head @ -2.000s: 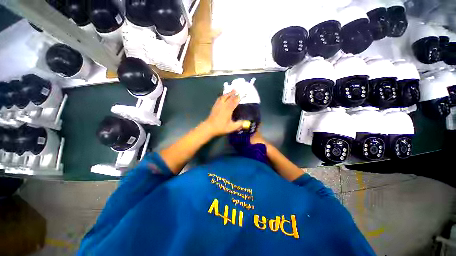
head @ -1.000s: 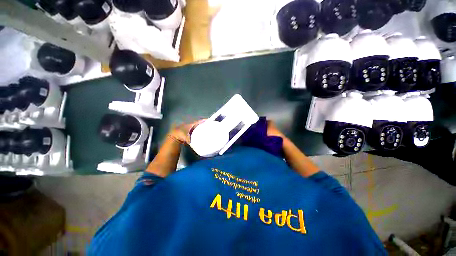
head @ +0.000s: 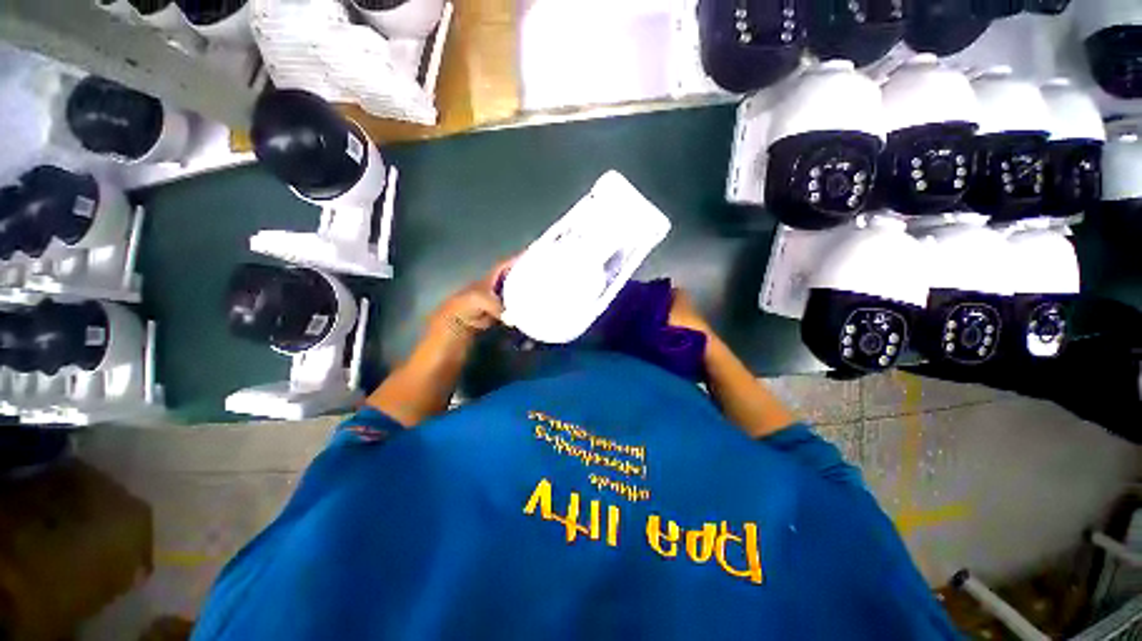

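A white security camera (head: 586, 261) is held up in front of my chest, with the flat plate of its bracket facing up; only a little of its black ball shows below. My left hand (head: 473, 308) grips its left end, fingers partly hidden behind it. My right hand (head: 686, 321) holds a crumpled purple cloth (head: 654, 328) against the right side of the camera; most of its fingers are hidden by the cloth.
Rows of white cameras with black balls stand at right, lens faces towards me (head: 874, 291). More cameras stand at left, two near the middle (head: 298, 328). The dark green mat (head: 463, 188) lies under them. Cardboard (head: 491, 75) and a white strip (head: 589, 56) lie behind.
The held camera has turned from upright with its ball showing to bracket plate upward, and has tilted further in the last second. Both hands have moved apart, the cloth staying at right.
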